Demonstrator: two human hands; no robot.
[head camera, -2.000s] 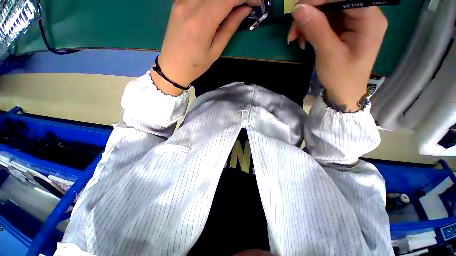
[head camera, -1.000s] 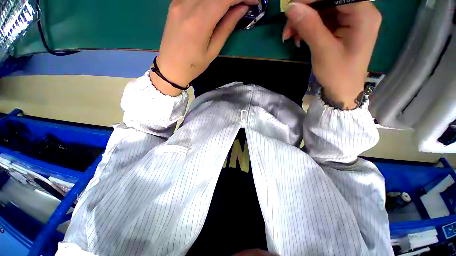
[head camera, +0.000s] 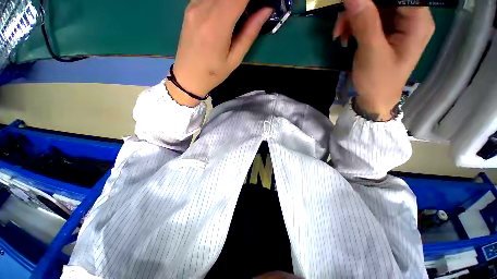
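Observation:
My left hand (head camera: 215, 43), cut off by the top edge, holds a glossy black rounded device body (head camera: 277, 15) between thumb and fingers. My right hand (head camera: 381, 46), also partly cut off, holds black tweezers (head camera: 419, 2) with white lettering. The thin tip points left toward the device body; whether it touches cannot be told. A pale yellow sheet (head camera: 322, 5) shows at the top edge beside my right fingertips, partly out of the picture.
The green mat (head camera: 120, 32) covers the bench. A black cable (head camera: 48, 41) curves at its left, beside a shiny crinkled clear item (head camera: 16, 24). White foam trays (head camera: 455, 82) stand at the right. Blue racks (head camera: 71, 218) with boxes are at both lower sides.
My right hand with the tweezers went slightly left, then moved right, away from the device body. More of the yellow sheet shows now. My left hand has stayed nearly in place.

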